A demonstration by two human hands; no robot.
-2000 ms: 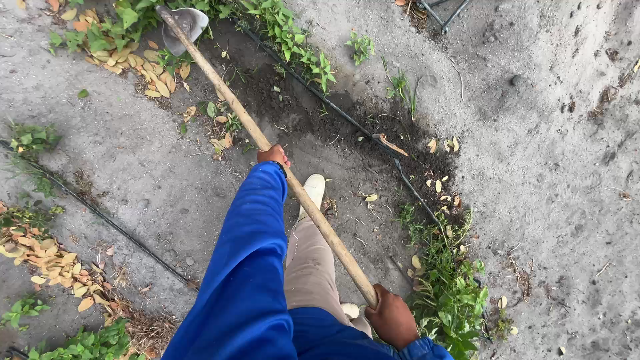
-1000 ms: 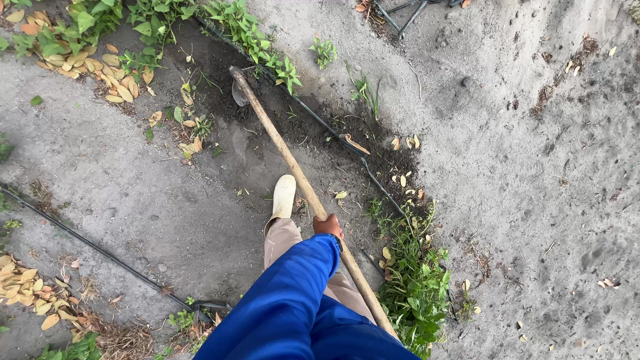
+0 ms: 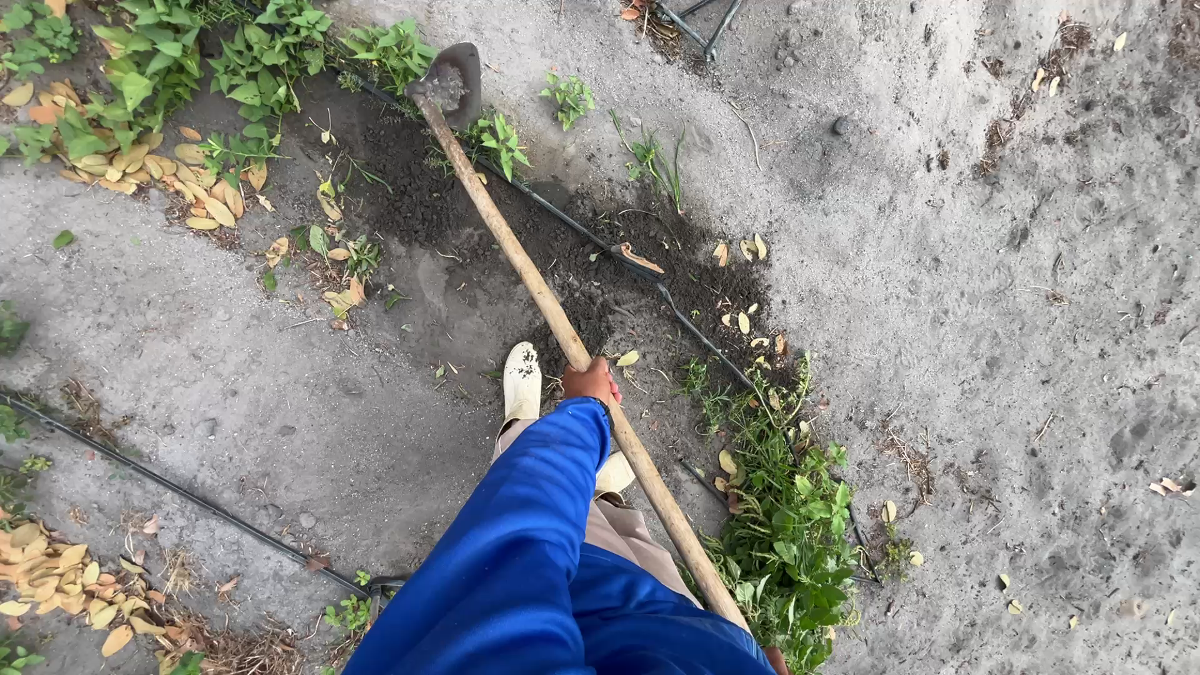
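Note:
A hoe with a long wooden handle (image 3: 511, 248) runs from the lower right up to the left. Its metal blade (image 3: 455, 86) hangs over or rests by the black drip hose (image 3: 562, 217) and small green plants; which one, I cannot tell. My left hand (image 3: 591, 382) is closed around the middle of the handle, just right of the tip of a pale boot (image 3: 522, 382). Only a sliver of my right hand (image 3: 776, 660) shows at the bottom edge, by the handle's lower end; its grip is hidden behind the blue sleeve.
Dark loose soil (image 3: 412, 178) lies along the hose. Leafy plants (image 3: 150, 70) and yellow fallen leaves (image 3: 202, 183) are at upper left, with a weed clump (image 3: 792, 553) at lower right. Another hose (image 3: 187, 492) crosses the lower left. Black tubing (image 3: 698, 33) lies at the top.
Since one second ago the hoe blade has moved from the dark soil up to the hose and plants. The left hand stays on the handle.

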